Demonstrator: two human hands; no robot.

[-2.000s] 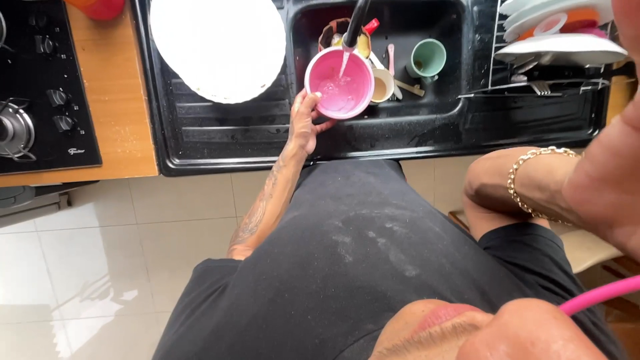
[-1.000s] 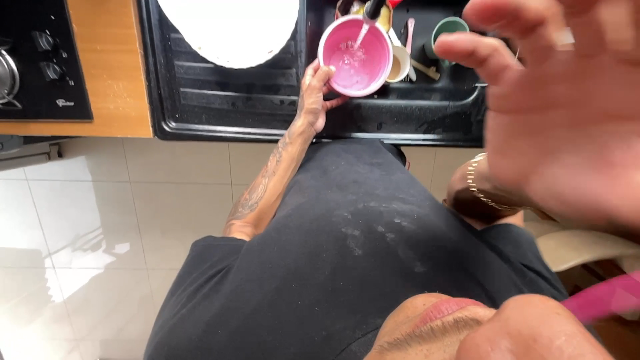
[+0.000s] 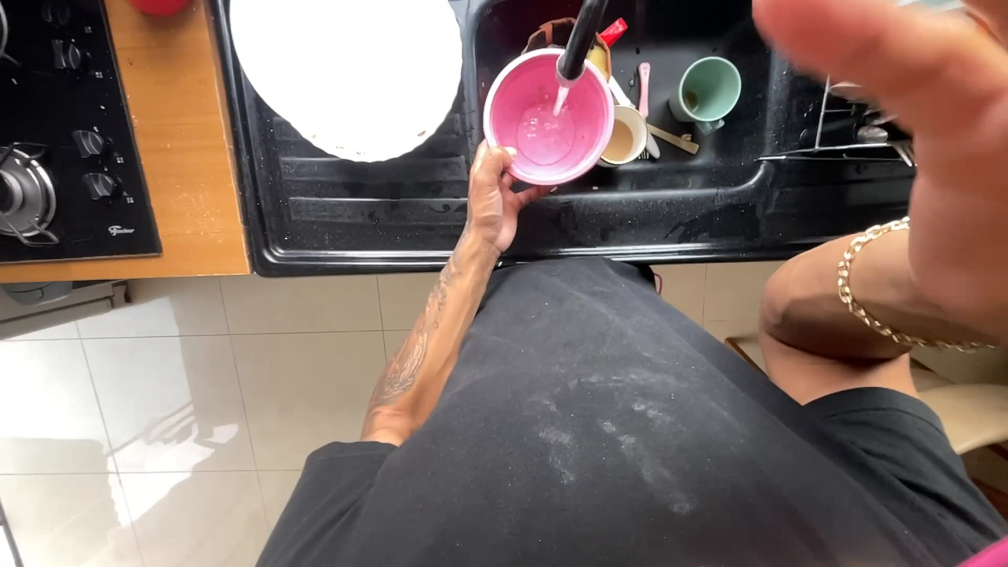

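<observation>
My left hand (image 3: 498,189) grips the near left rim of a pink plastic bowl (image 3: 583,142), holding it under a black faucet (image 3: 583,39). Water runs from the spout into the bowl, and some water lies in its bottom. Raised close to the camera at the upper right, my right hand (image 3: 945,150) is blurred and only partly in view; it holds nothing that I can see. Just right of the bowl are a cup of light brown liquid (image 3: 620,140), cutlery with a pink handle (image 3: 644,87) and a green mug (image 3: 710,90).
A large white round dish (image 3: 354,71) lies on the black drainboard (image 3: 354,216) at the left. Beyond it are a wooden counter (image 3: 181,134) and a gas cooktop (image 3: 71,189). A wire dish rack (image 3: 823,126) stands at the right, partly behind my right hand.
My right hand has shifted toward the right edge since one second ago, uncovering more of the green mug. My left hand keeps its grip on the bowl under the running water.
</observation>
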